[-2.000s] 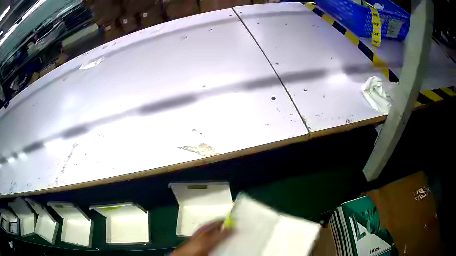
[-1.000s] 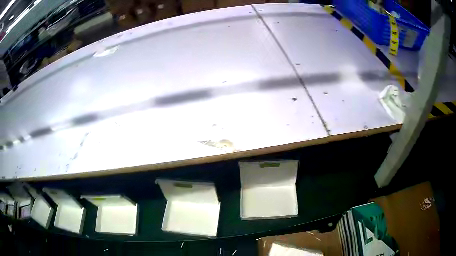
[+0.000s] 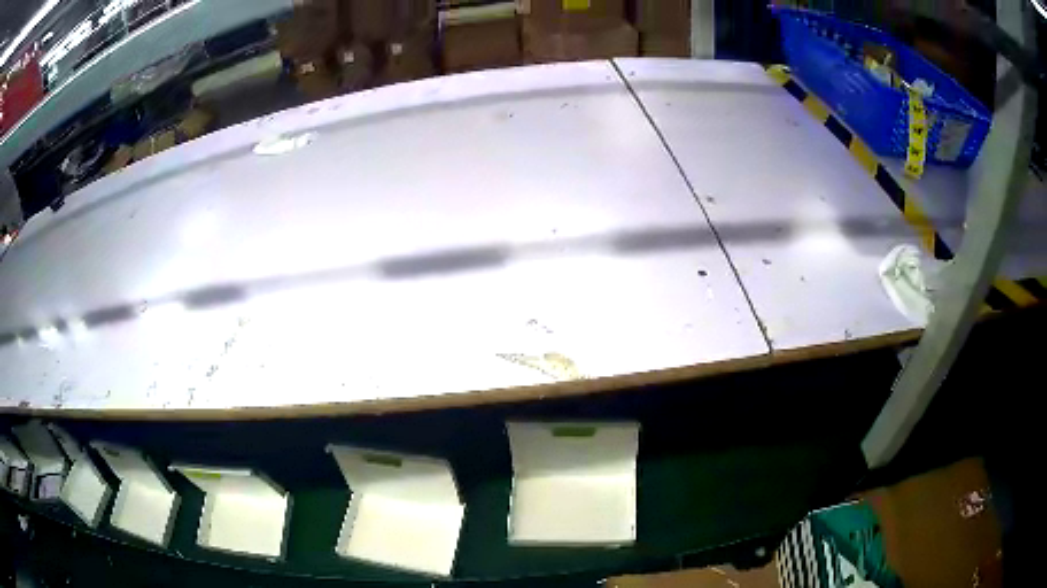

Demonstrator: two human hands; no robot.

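Observation:
Neither of my hands is in the picture. Several open white cartons stand in a row on the dark green conveyor (image 3: 712, 494) below the bench edge. The nearest white carton (image 3: 572, 488) has its lid flap up against the bench side. Another white carton (image 3: 402, 517) sits left of it, slightly turned. A further carton (image 3: 241, 515) and more run to the far left, where they look smaller. Green-and-white box packs (image 3: 844, 546) lie at the lower right against a brown shipping carton (image 3: 941, 523).
The long white bench (image 3: 402, 322) crosses the view. A grey metal post (image 3: 964, 276) rises at the right beside a crumpled white cloth or bag (image 3: 909, 279). A blue basket (image 3: 878, 92) with yellow tape stands behind hazard tape (image 3: 855, 144). Brown cartons (image 3: 477, 44) stand beyond the bench.
My hand, seen two seconds ago with a white carton, is out of view. That carton place now shows an open carton at the row's right end. The row has shifted left since one second ago.

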